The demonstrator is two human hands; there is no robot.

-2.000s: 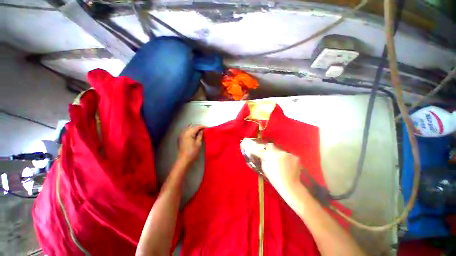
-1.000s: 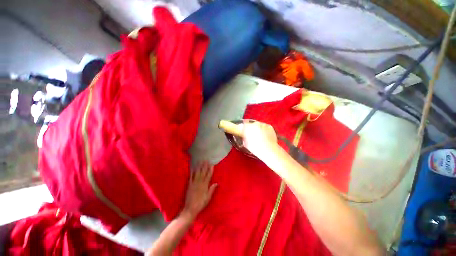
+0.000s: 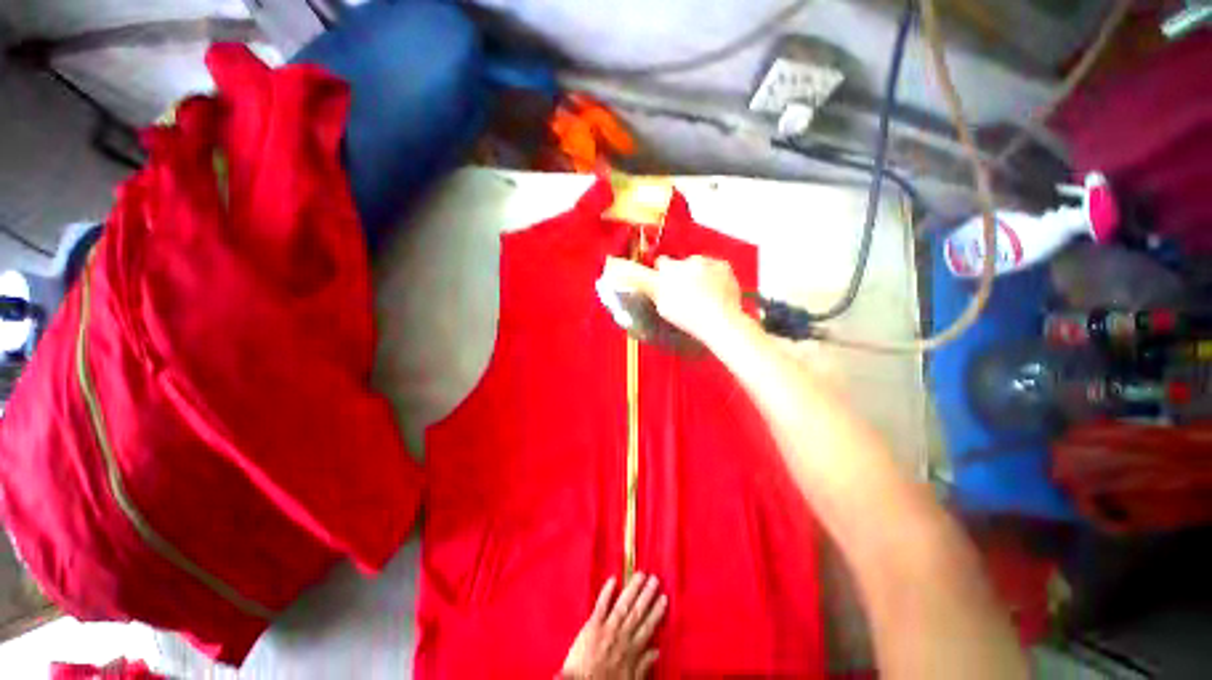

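Observation:
A red vest (image 3: 558,399) lies flat on the off-white pressing table (image 3: 864,266), with its collar at the back and its yellow-gold zipper (image 3: 633,465) running down the centre. My right hand (image 3: 691,295) is closed on the handle of a small steam iron (image 3: 622,295), which rests on the upper chest by the zipper. The hand hides part of the iron. My left hand (image 3: 622,630) lies flat with fingers spread on the lower front of the vest, at the zipper, and grips nothing.
A large red heap of vests (image 3: 239,385) stands at the left, before a dark blue bulk (image 3: 405,106). An orange scrap (image 3: 589,133) lies behind the collar. A hose (image 3: 986,199) and black cable (image 3: 880,173) hang at the right, near a spray bottle (image 3: 1017,242) on a blue surface (image 3: 977,399).
The camera view has turned. The iron has moved from the vest's left shoulder area to the upper zipper. My left hand has moved from the left edge to the lower zipper.

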